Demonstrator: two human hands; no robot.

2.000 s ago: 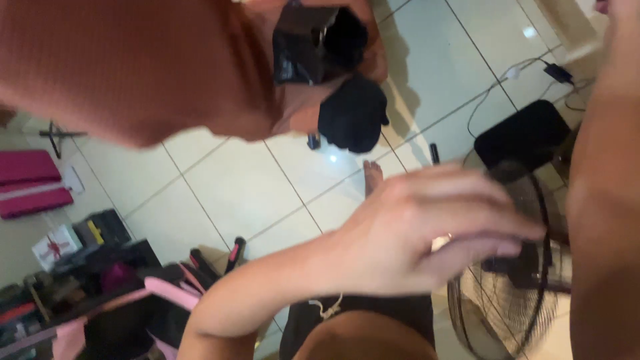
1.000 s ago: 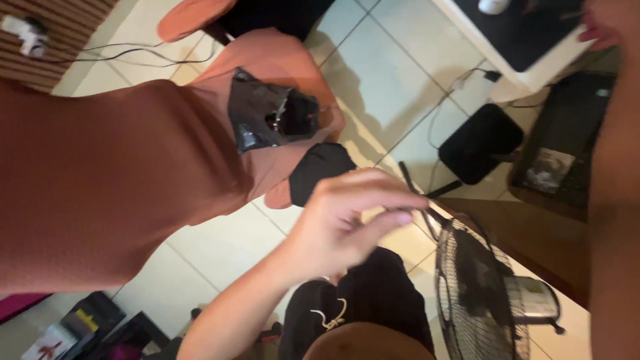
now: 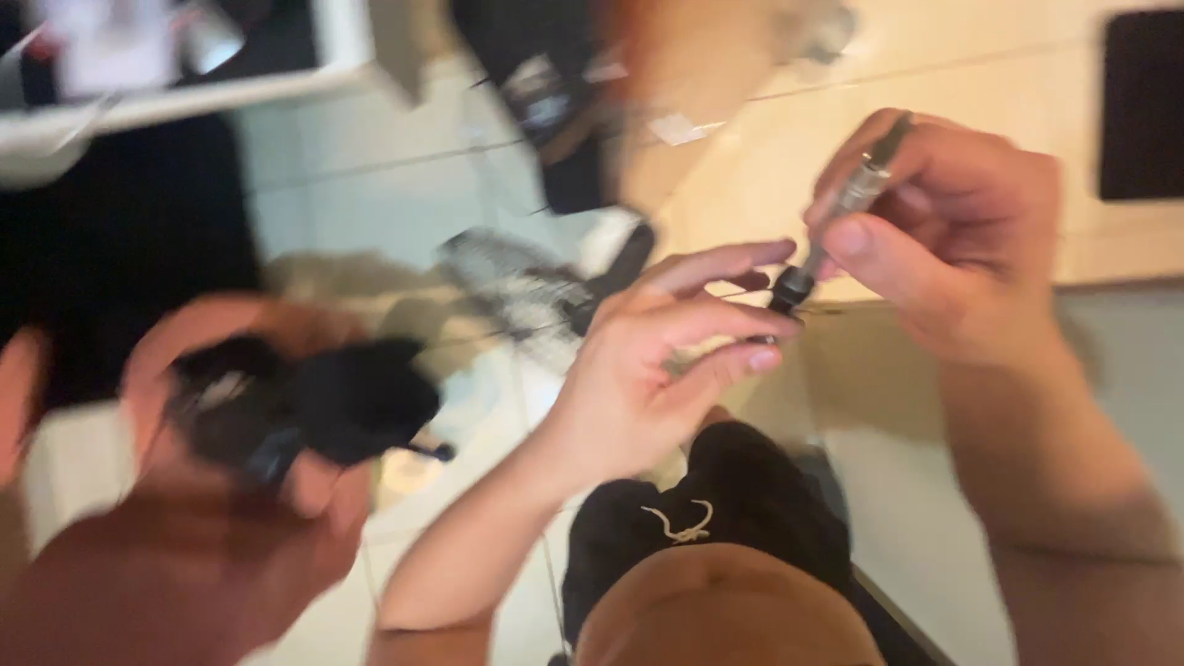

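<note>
Near the right of the head view, my right hand [image 3: 934, 222] grips a slim pen-like tool [image 3: 862, 190] with a metallic middle, slanting down to the left. Its lower end meets a small black cylindrical piece [image 3: 792, 289]. My left hand [image 3: 657, 361] is just left of it, with its fingertips around that black piece. Blur hides the exact contact and what kind of tool it is.
A wire-guarded fan [image 3: 509, 277] stands on the tiled floor beyond my left hand. At the left, a person [image 3: 185, 573] has a dark bag or pouch [image 3: 231, 398] on them. A white-edged table [image 3: 342, 37] is at upper left, and a pale wooden surface [image 3: 999, 102] at upper right.
The view has swung strongly. My right hand, with the slim tool, has come into view beside my left hand, which now has the black piece at its fingertips.
</note>
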